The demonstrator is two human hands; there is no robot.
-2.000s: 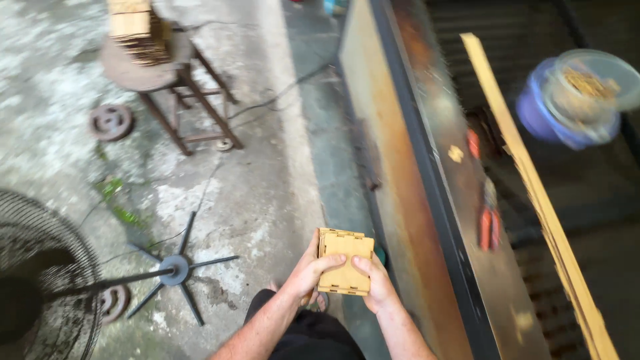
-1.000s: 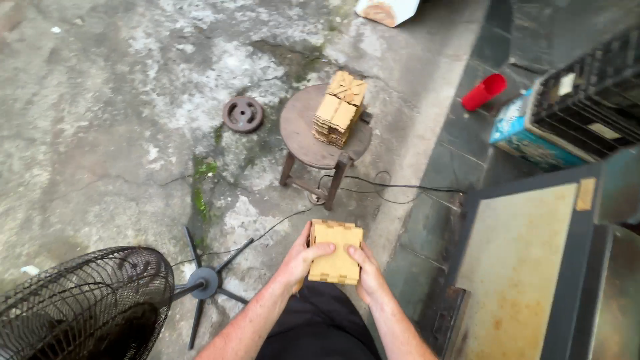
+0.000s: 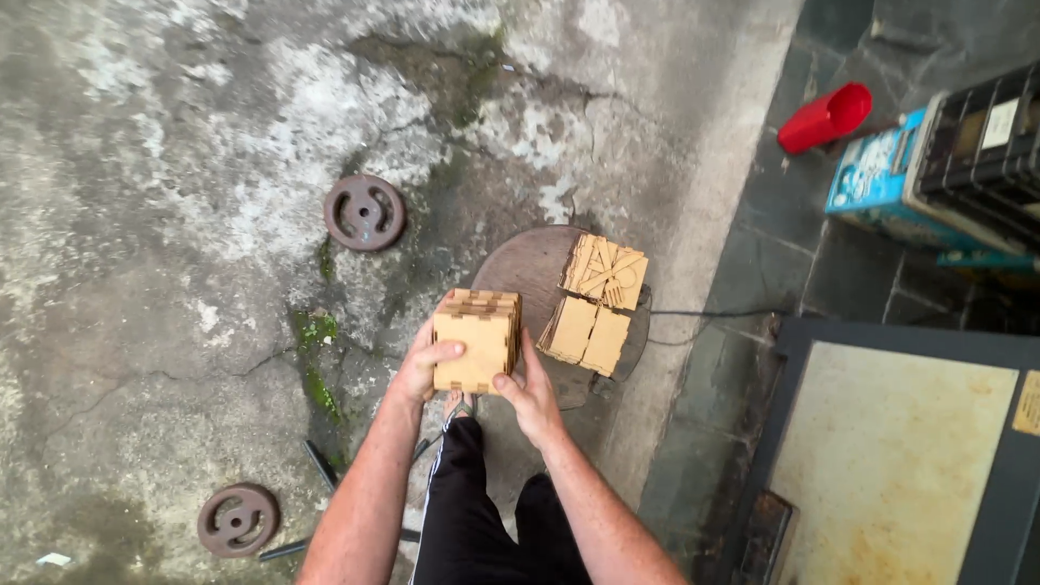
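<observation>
Between my two hands is a stack of thin square wooden panels [image 3: 473,345] with notched edges. My left hand [image 3: 424,357] grips its left side, thumb on the top panel. At the lower right corner my right hand [image 3: 528,394] holds the stack, its thumb on the edge and its fingers along the right side. Just beyond, a round wooden stool [image 3: 528,260] bears more panels in two piles. The upper pile [image 3: 605,272] has cutlery-shaped wooden pieces on top; the lower pile [image 3: 583,335] shows plain panels side by side.
Two round weight plates, one upper [image 3: 365,213] and one lower [image 3: 238,520], lie on the cracked concrete floor. Dark legs of a stand [image 3: 321,465] show at lower left. On the right are a red container [image 3: 825,118], a black crate [image 3: 983,130], a cable and a dark-framed panel [image 3: 894,463].
I have come up to the stool, which was farther off in the earlier frames. The held stack now tilts to show its layered side. The fan head has left the view.
</observation>
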